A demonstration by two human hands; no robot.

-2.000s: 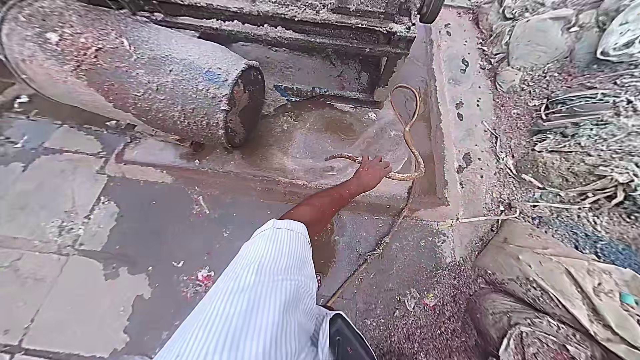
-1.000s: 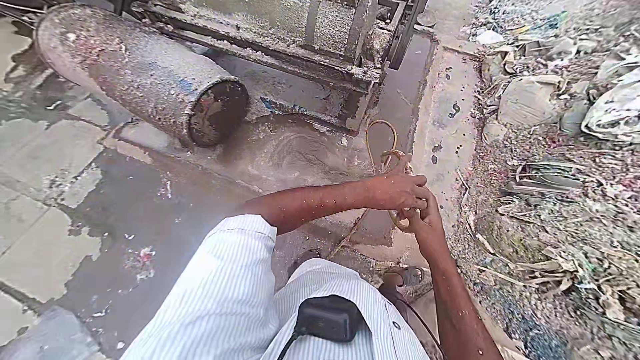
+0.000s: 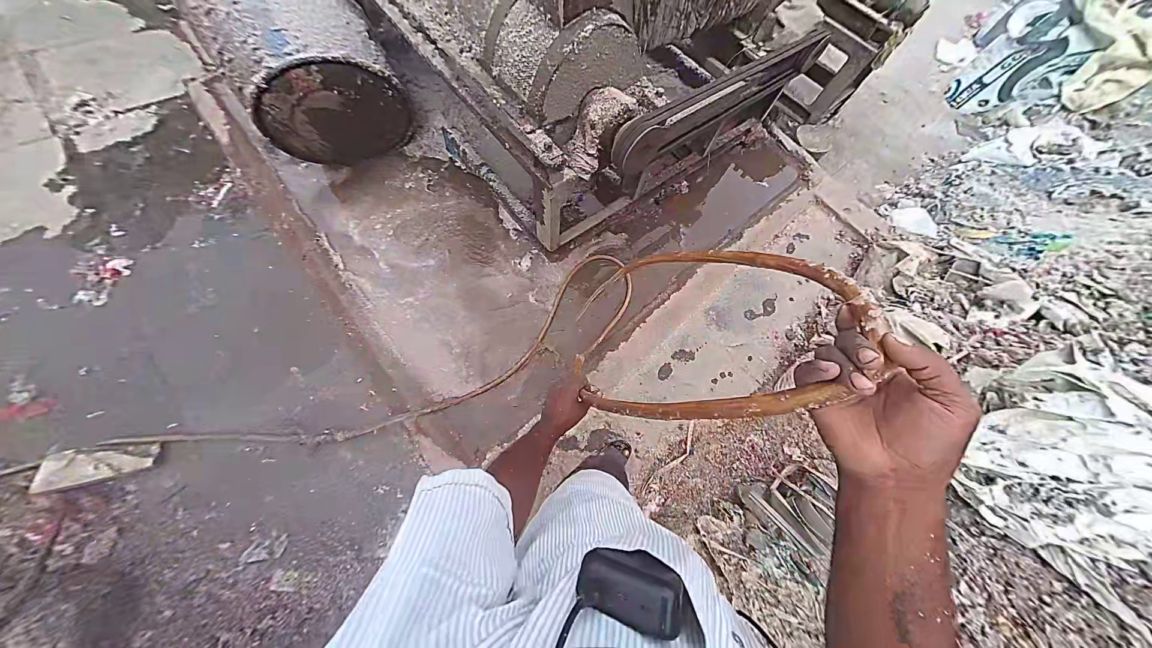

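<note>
A brown flexible hose [image 3: 720, 409] forms a bent loop between my two hands. My right hand [image 3: 886, 396], palm up, has its fingers curled round the hose at the loop's right-hand bend. Lower and farther left, my left hand [image 3: 567, 400] grips the hose near the other side of the loop; its fingers are mostly hidden. Beyond my left hand a thinner stretch of the hose curls round above the wet floor, then trails left across the ground to the frame's edge.
Ahead stands a grimy metal machine [image 3: 549, 171] with a belt guard. A crusted cylindrical drum [image 3: 333, 108] lies at upper left. A low concrete kerb [image 3: 315, 261] borders the wet floor [image 3: 414, 225]. Heaps of plastic waste [image 3: 1062, 432] cover the right side.
Two seconds ago only my left hand showed, at the hose. One second ago both hands were together on it; now they are apart, my right hand farther right. The view has turned.
</note>
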